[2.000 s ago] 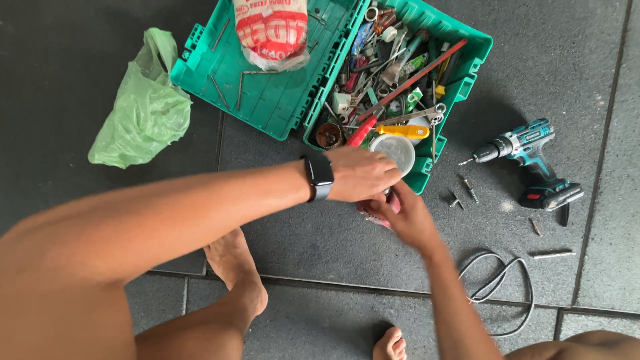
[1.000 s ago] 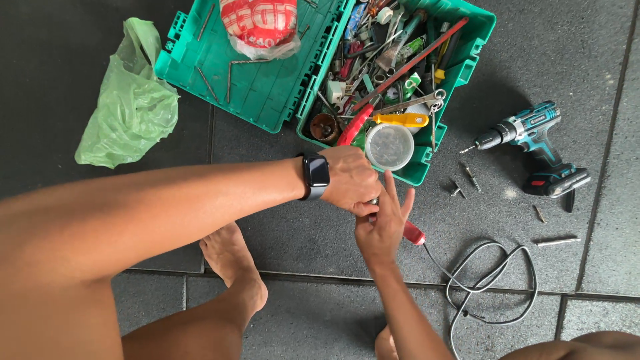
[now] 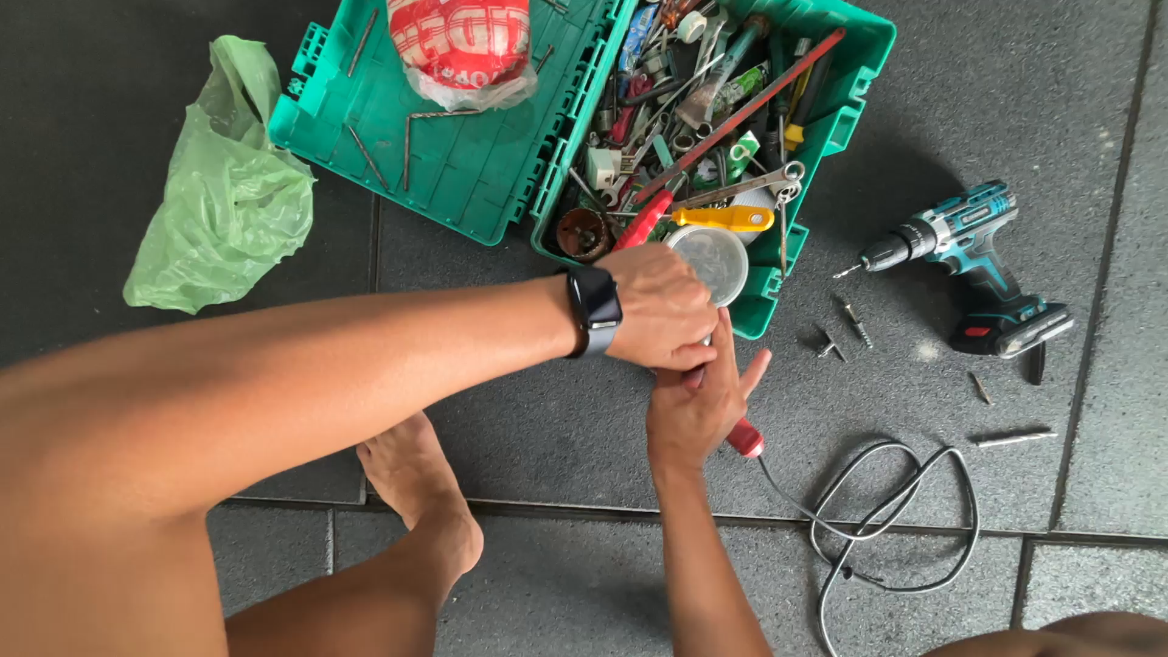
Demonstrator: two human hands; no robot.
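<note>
My left hand (image 3: 659, 301), with a black watch on its wrist, is closed, its thumb and fingertips on a small metal part (image 3: 705, 340) that is mostly hidden. Touching it from below, my right hand (image 3: 698, 406) has some fingers stretched out. A red-handled corded tool (image 3: 746, 440), possibly a soldering iron, runs under the right palm; its front end is hidden by the hands. Just beyond them, a round translucent container (image 3: 712, 265) stands at the toolbox's near corner. Beside it are a yellow-handled screwdriver (image 3: 725, 217) and a red handle (image 3: 644, 222).
The green toolbox (image 3: 844, 123) is full of tools; its opened lid (image 3: 456, 196) holds bits and a red-and-white bag (image 3: 465, 46). A cordless drill (image 3: 972, 251), screws (image 3: 855, 324), a drill bit (image 3: 1016, 438) and a looped gray cord (image 3: 972, 511) lie right. A green plastic bag (image 3: 224, 201) lies left.
Two seconds ago my right fingers were curled close to the left hand; now some are spread. More of the red handle's rear end shows below the right hand, and the cord's loops have shifted.
</note>
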